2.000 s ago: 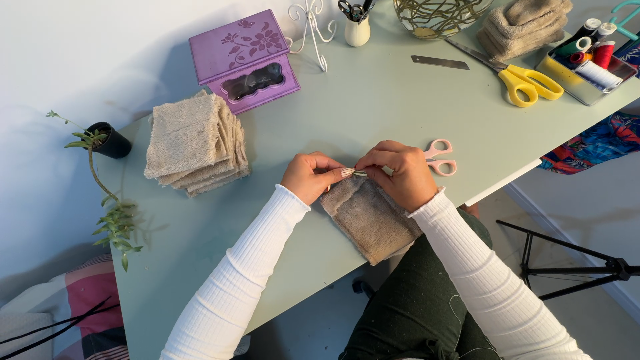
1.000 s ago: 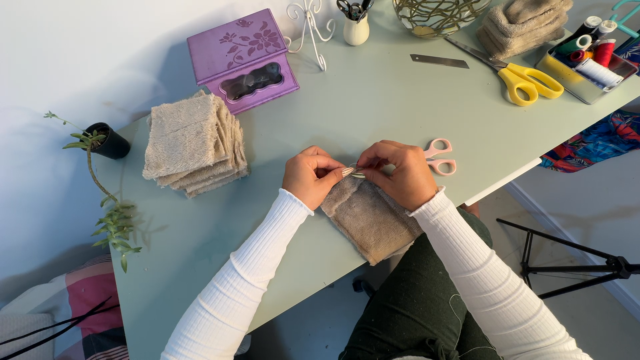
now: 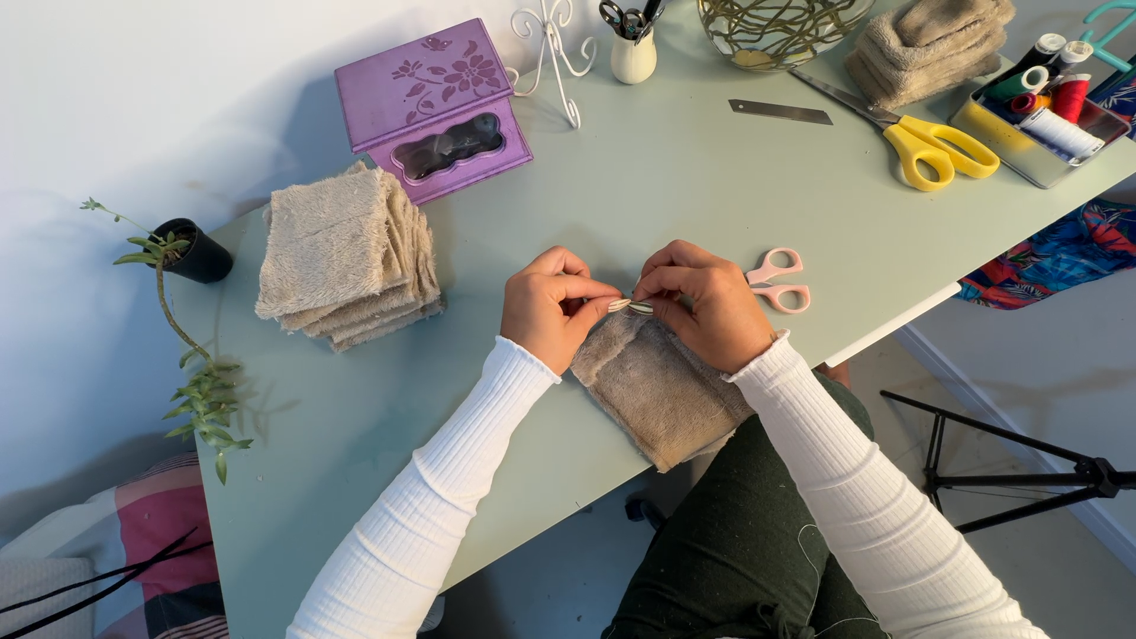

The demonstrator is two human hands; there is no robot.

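Note:
My left hand (image 3: 557,306) and my right hand (image 3: 706,302) meet at the top edge of a beige plush fabric piece (image 3: 666,395), which lies over the table's front edge. Thumb and forefinger of each hand are pinched together there; whether a needle or thread is between them is too small to tell. A thin thread trails over the dark trousers. Small pink-handled scissors (image 3: 783,296) lie just right of my right hand, their blades hidden by it. To the left stands a stack of beige plush fabric squares (image 3: 328,244).
Yellow-handled scissors (image 3: 941,151), a blade strip (image 3: 781,112), a tin of thread spools (image 3: 1047,138) and folded plush fabric (image 3: 927,53) lie at the back right. A purple box (image 3: 426,89), white metal stand (image 3: 552,53), glass bowl (image 3: 781,31) and potted succulent (image 3: 197,253) stand around.

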